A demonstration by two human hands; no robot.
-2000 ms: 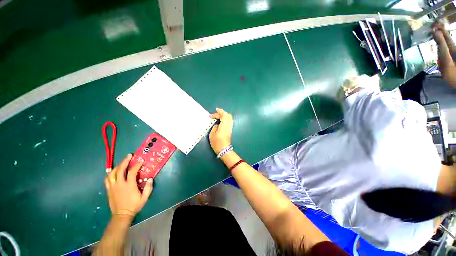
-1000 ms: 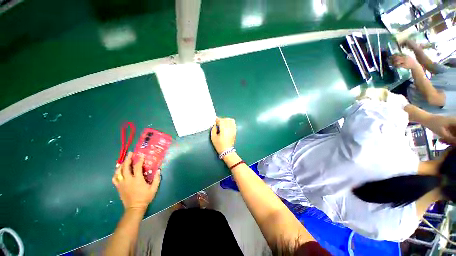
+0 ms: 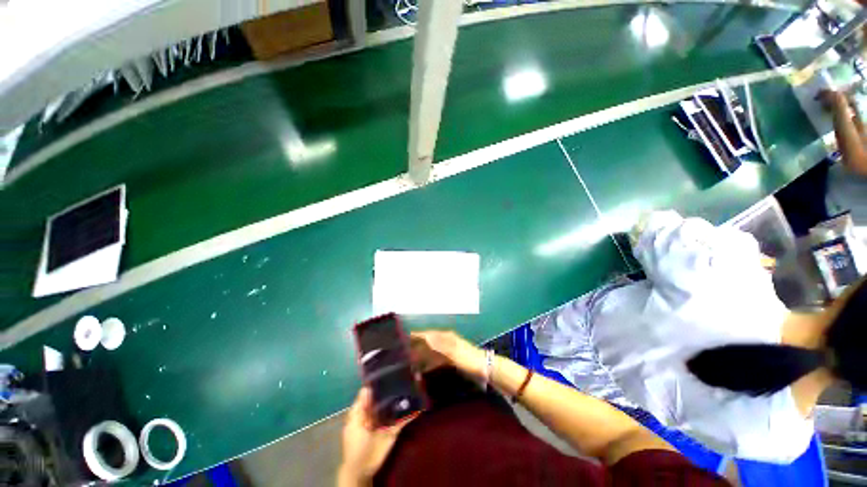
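A smartphone (image 3: 390, 368) with a red case edge is held upright over the bench's near edge, its mostly dark screen facing me. My left hand (image 3: 366, 433) is closed around its lower end. My right hand (image 3: 445, 350) is beside the phone's right side; its fingertips are partly hidden, and I cannot tell whether it holds anything. A white sheet (image 3: 427, 282) lies flat on the green bench (image 3: 314, 276), just beyond the phone.
A small solar panel (image 3: 86, 231) lies on a white piece at the far left. Tape rolls (image 3: 110, 450) and white discs (image 3: 87, 333) are at the left end. A person in a pale smock (image 3: 703, 323) sits close on the right. Framed panels (image 3: 715, 128) stand beyond. A post (image 3: 433, 95) rises mid-bench.
My left hand has lifted the phone off the bench and turned its screen toward me. My right hand has left the sheet and come to the phone. The sheet lies turned sideways. The view has shifted.
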